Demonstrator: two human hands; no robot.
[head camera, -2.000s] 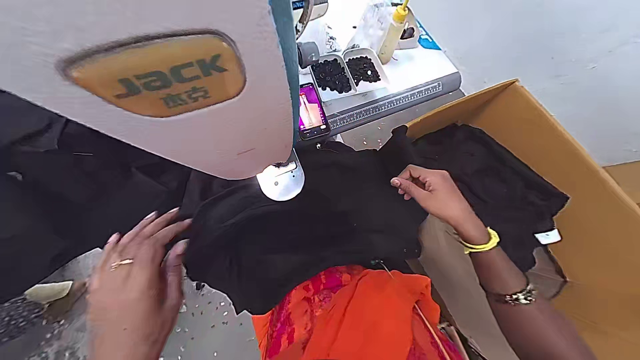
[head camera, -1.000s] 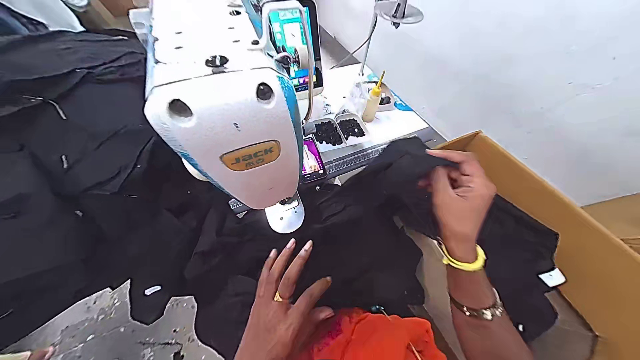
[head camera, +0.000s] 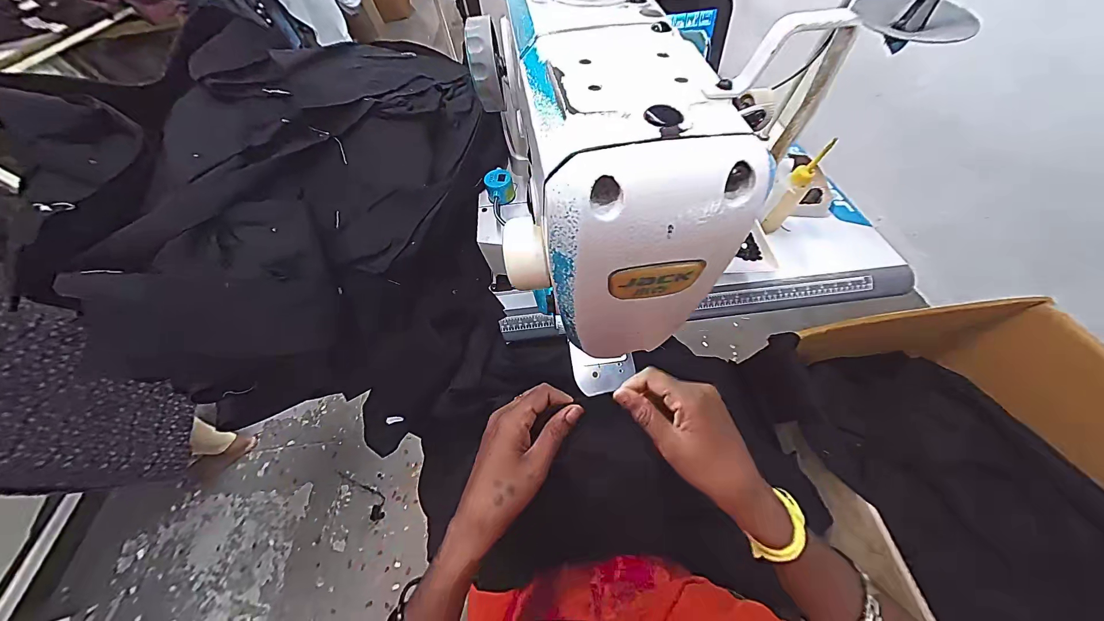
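A white and blue Jack sewing machine (head camera: 660, 216) stands in front of me, its clear needle guard (head camera: 601, 371) low at its head. Black fabric (head camera: 604, 483) lies under the head and over my lap. My left hand (head camera: 526, 448) is just left of the guard, thumb and index finger bent towards each other at the cloth. On the other side, my right hand (head camera: 681, 423) has its thumb and index finger pinched close to the guard. Whether either hand grips the cloth, I cannot tell; the needle is hidden.
More black garments (head camera: 293, 207) are heaped at the left. A cardboard box (head camera: 957, 336) with black cloth (head camera: 940, 466) is at the right. Behind the head are a yellow-tipped bottle (head camera: 789, 197) and a thread stand (head camera: 811, 78). A person's foot (head camera: 220, 442) shows at lower left.
My right hand has left the raised black cloth at the right and come in beside the needle guard. My left hand is now at the guard's other side. The view has shifted.
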